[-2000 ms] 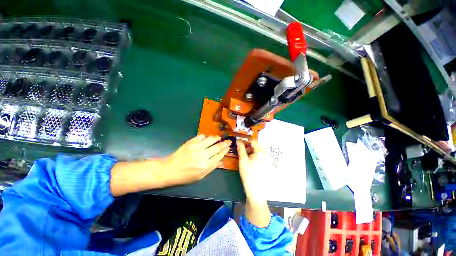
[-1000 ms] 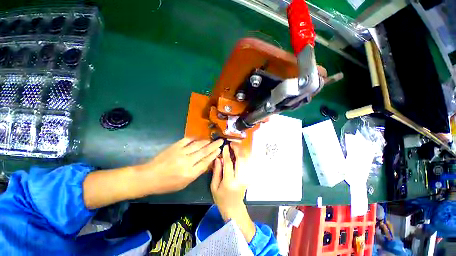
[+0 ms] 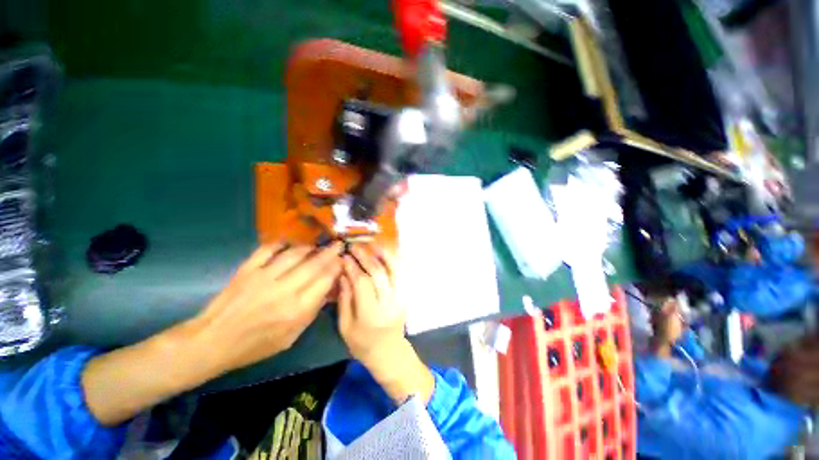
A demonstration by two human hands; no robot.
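The orange press fixture (image 3: 274,202) stands on the green bench, with its upright back plate behind. Its steel toggle clamp (image 3: 422,130) carries a red handle (image 3: 419,25), which is raised and cut by the top edge. My left hand (image 3: 274,292) and my right hand (image 3: 373,310) meet at the front of the fixture, fingertips together just below the nest (image 3: 352,223). A small dark piece shows at the fingertips; most of it is hidden and blurred. A round black part (image 3: 117,248) lies on the bench to the left.
A clear blister tray (image 3: 20,225) is at the far left. A white paper sheet (image 3: 447,260), a folded white piece (image 3: 523,220) and a crumpled plastic bag (image 3: 584,202) lie to the right. A red divided bin (image 3: 570,386) stands below right. Another person's blue sleeve (image 3: 718,409) is at the right.
The view has swung right, so the bench things sit further left. Both hands stay together at the fixture front. More of the other person has come into view. The red handle still points up.
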